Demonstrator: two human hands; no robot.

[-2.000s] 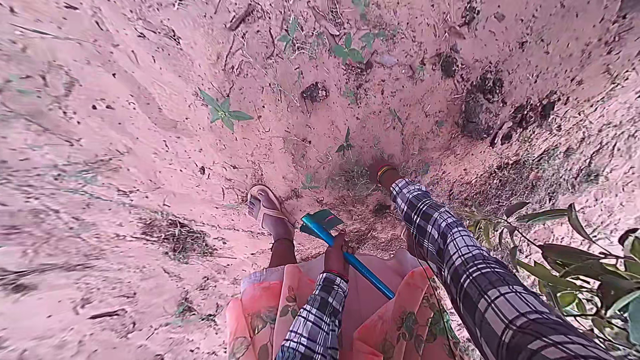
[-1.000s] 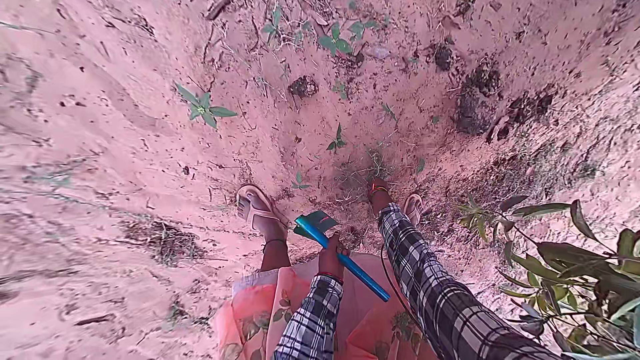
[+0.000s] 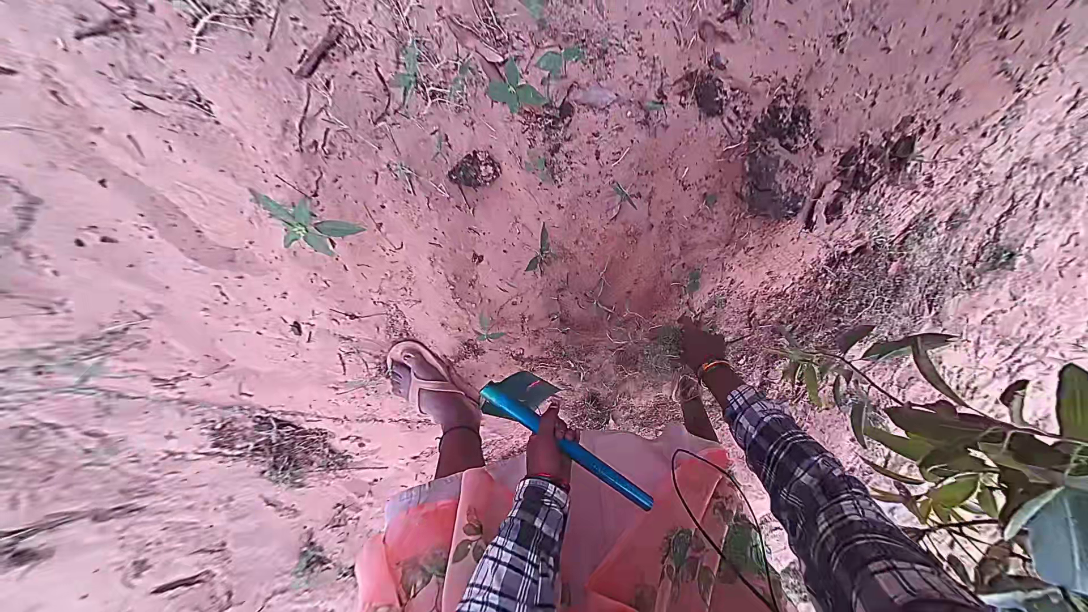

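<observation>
My left hand (image 3: 550, 446) is closed around the blue handle of a hand hoe (image 3: 595, 466), held above the skirt. The flat dark blade (image 3: 523, 393) points up and left, beside my sandalled foot (image 3: 433, 391). My right hand (image 3: 702, 347) reaches down to the ground at the right, beside a tuft of small weeds (image 3: 663, 348); its fingers are dark and partly hidden, so whether it grips the weeds cannot be told. My other foot is mostly hidden near the right wrist.
Small green seedlings (image 3: 306, 225) grow from the reddish soil. Dark clods (image 3: 773, 183) lie toward the upper right. A leafy shrub (image 3: 960, 433) stands at the right, near my right sleeve. Dry twigs (image 3: 276, 442) lie at the left. A thin black cable (image 3: 705, 531) hangs over the skirt.
My right hand has moved from beside the weeds' upper edge to their right side. The hoe stays in my left hand.
</observation>
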